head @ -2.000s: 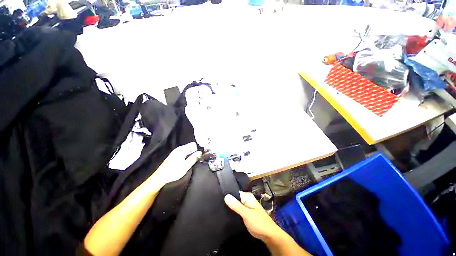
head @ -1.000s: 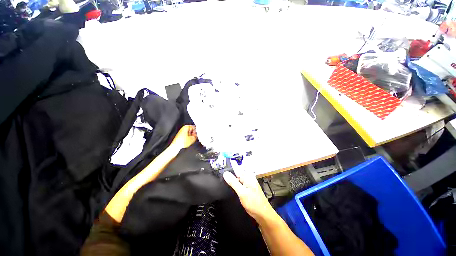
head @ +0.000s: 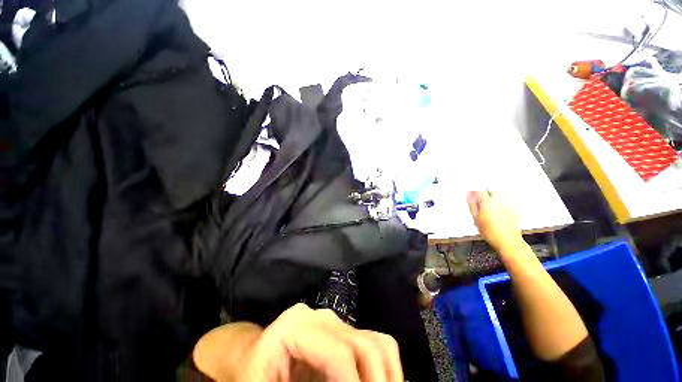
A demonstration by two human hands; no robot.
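The black garment (head: 314,224) lies in folds over my lap and the left of the table, its edge reaching the metal needle area (head: 385,201) of the white sewing machine. White patches (head: 250,170) show in its folds. My left hand (head: 329,347) is large and close at the bottom edge, in front of the cloth and away from the needle. Its fingers are curled, and the palm side is hidden. My right hand (head: 490,213) is over the white table, right of the needle and off the cloth. Its fingers are blurred in the glare.
A blue bin (head: 632,298) with black cloth inside stands at lower right, under my right forearm. A side table with a yellow edge (head: 576,145) holds a red patterned item (head: 624,127), an orange item (head: 587,69) and a clear plastic bag (head: 658,93). The white table's wood edge (head: 508,233) curves below my right hand.
Both hands have left the needle area: my left hand moved down toward the camera, my right hand moved right over the table. The view has shifted, and the cloth at the needle lies differently.
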